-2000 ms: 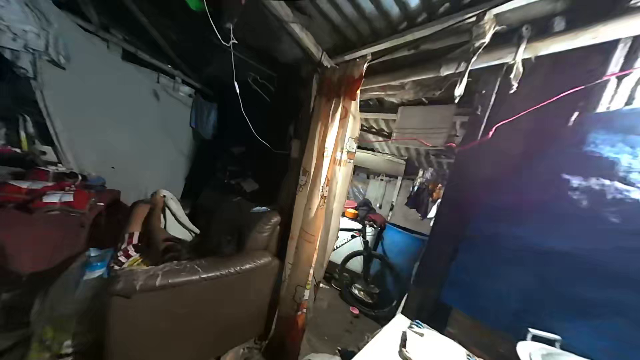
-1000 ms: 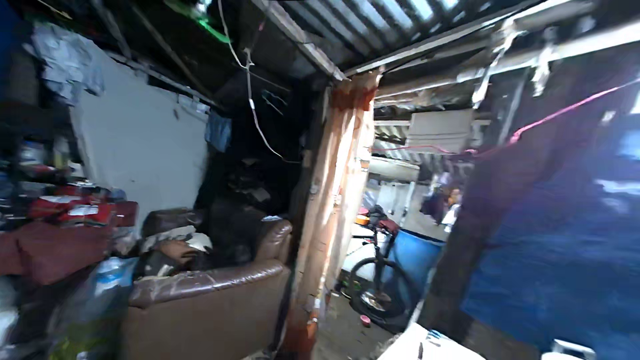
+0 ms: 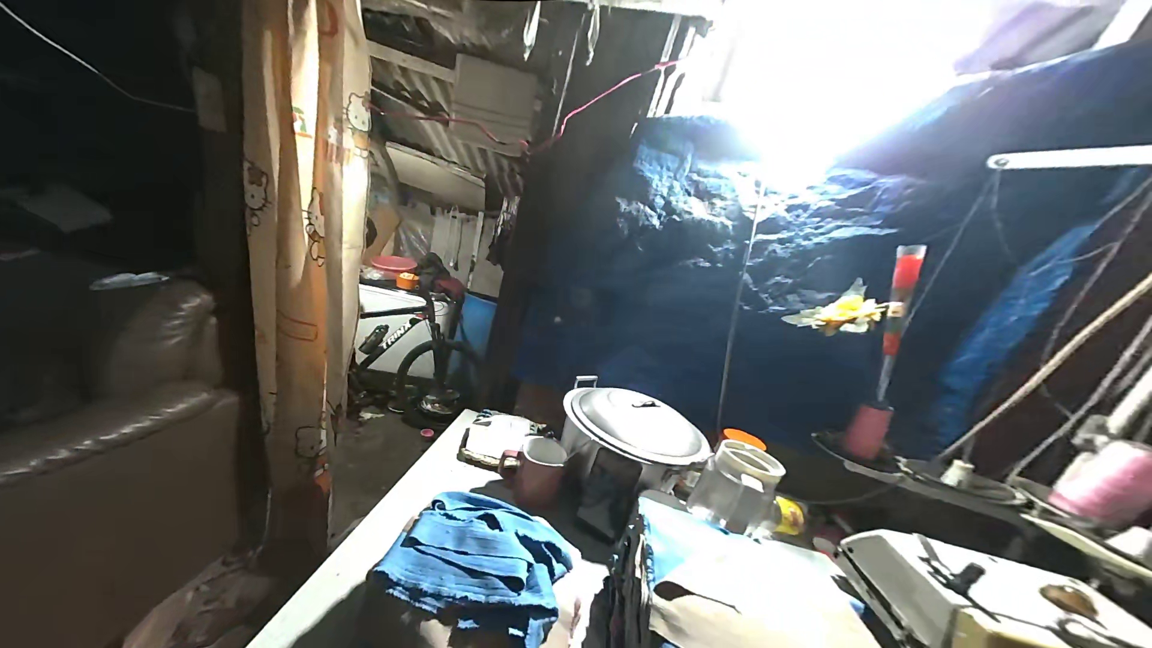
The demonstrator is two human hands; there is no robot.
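Neither of my hands shows in the head view. Nearest the camera, a folded blue cloth [image 3: 477,562] lies on a white table [image 3: 355,549]. To its right is a stack of fabric pieces [image 3: 747,585], pale and blue on top. Behind the cloth stand a reddish mug [image 3: 540,472] and a large metal pot with its lid on [image 3: 639,427]. A clear jar [image 3: 736,486] stands right of the pot. At the lower right is part of a sewing machine [image 3: 999,585], with a pink thread cone [image 3: 1107,481] beyond it.
A brown sofa [image 3: 117,468] stands at the left beside a patterned curtain [image 3: 306,270]. Past the curtain, a bicycle [image 3: 418,342] stands in the passage. Blue sheeting [image 3: 630,297] covers the wall under a glaring light. Cords [image 3: 1053,360] hang at the right.
The view has swung to the right and down, bringing the pot, the cloth, the fabric stack and the machine into sight. The person by the sofa is out of view.
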